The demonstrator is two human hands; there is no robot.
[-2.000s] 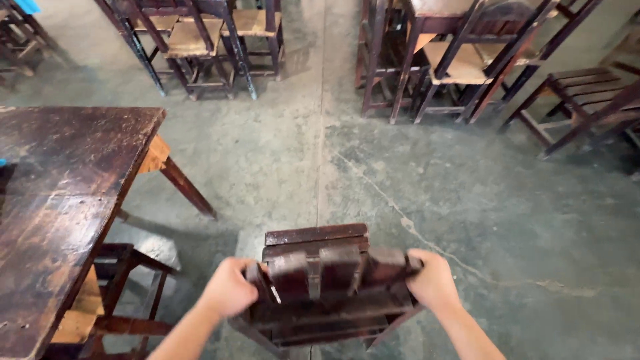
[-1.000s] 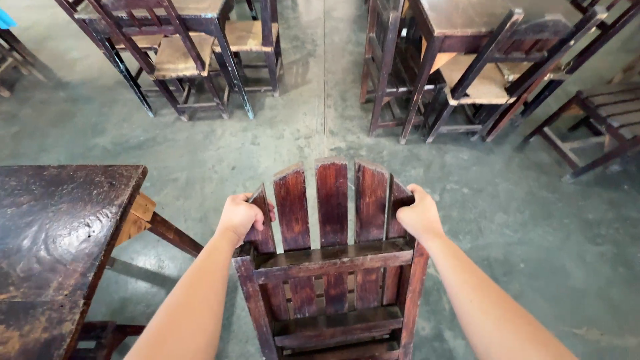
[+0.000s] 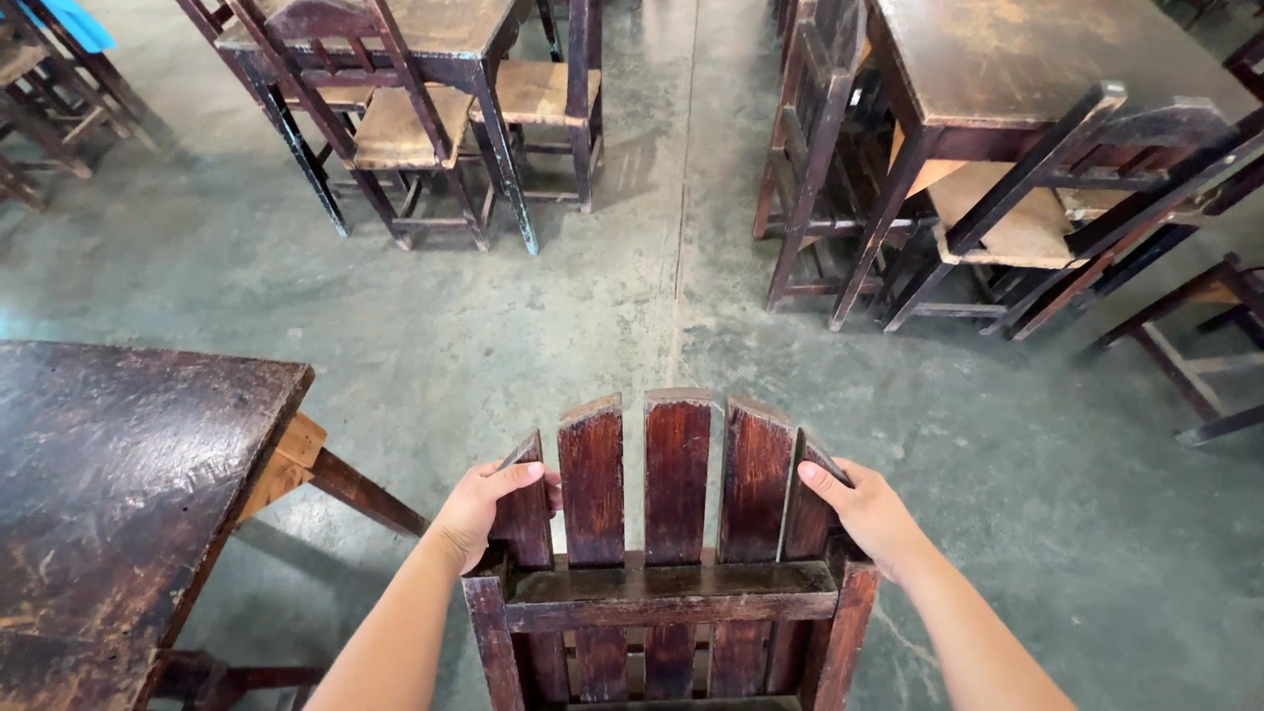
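Observation:
A dark reddish-brown wooden slatted chair (image 3: pixel 676 484) stands at the bottom centre, its backrest toward me. Several upright slats with curved tops rise above a horizontal rail, and the lower part runs out of view. My left hand (image 3: pixel 499 509) grips the outermost left slat, thumb on its near face and fingers reaching behind. On the opposite side my right hand (image 3: pixel 869 513) holds the outermost right slat near its top, with the thumb over the edge and the other fingers partly hidden.
A worn dark wooden table (image 3: pixel 128 494) is at the left. Another table (image 3: pixel 1047 59) with chairs around it stands at the upper right, and a further table (image 3: pixel 425 30) with chairs at the upper left. A wooden seat (image 3: pixel 1205 346) is at the right edge. The floor (image 3: pixel 632 296) is smooth concrete.
Two seconds ago the chair's backrest was seen tipped low between my hands; now its slats show tall and upright. Both hands have kept hold of the outer slats. The view has shifted somewhat.

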